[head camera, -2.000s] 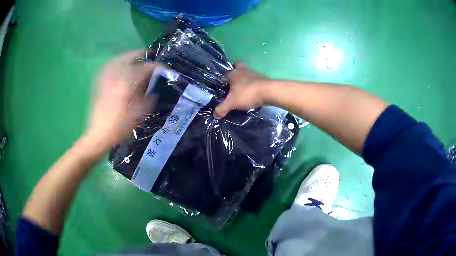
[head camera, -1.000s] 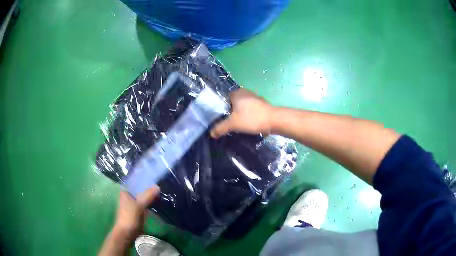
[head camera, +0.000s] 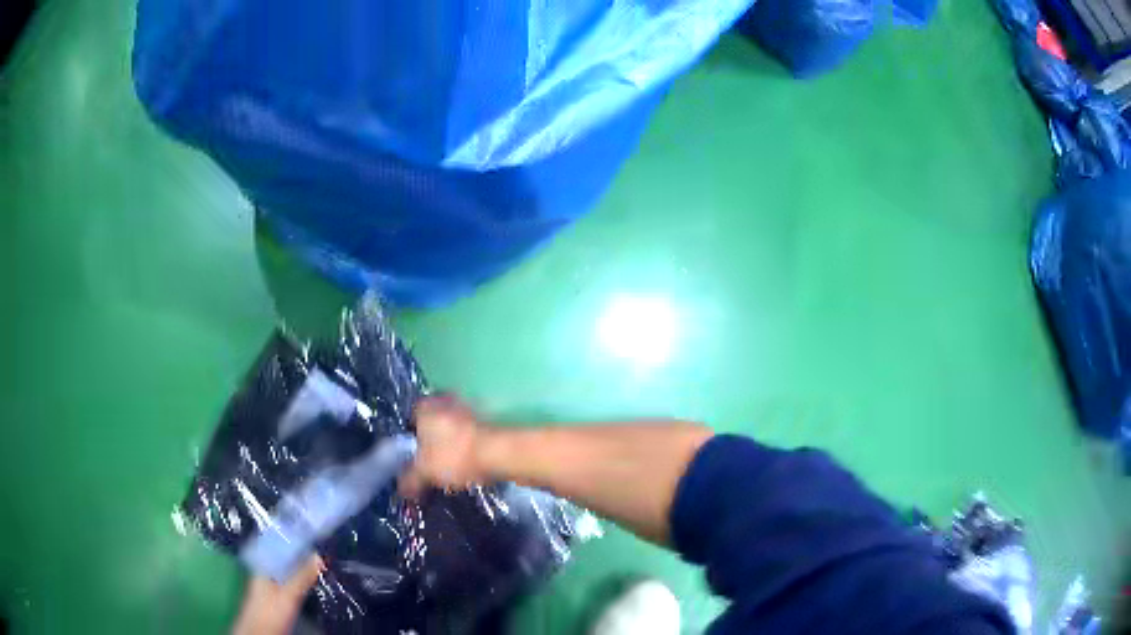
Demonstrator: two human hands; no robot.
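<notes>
A dark garment pack in shiny clear plastic (head camera: 360,533) is in both hands at the lower left, blurred, with a pale printed band (head camera: 325,502) across it. My right hand (head camera: 444,449) grips its upper right side, at one end of the band. My left hand (head camera: 278,598) is blurred and cut off by the bottom edge; it holds the near left edge at the other end of the band. Whether the pack touches the floor or another pack beneath it, I cannot tell.
A large blue plastic sack (head camera: 422,161) stands just beyond the pack. Smaller blue bags stand at the top (head camera: 812,31) and along the right edge (head camera: 1091,298). More clear-wrapped packs (head camera: 992,564) lie at the lower right. A white shoe (head camera: 639,610) shows at the bottom.
The view has shifted up and right, so the blue sack shows larger and blue bags appear at the right. My left hand has moved from blurred motion over the pack to its near left edge.
</notes>
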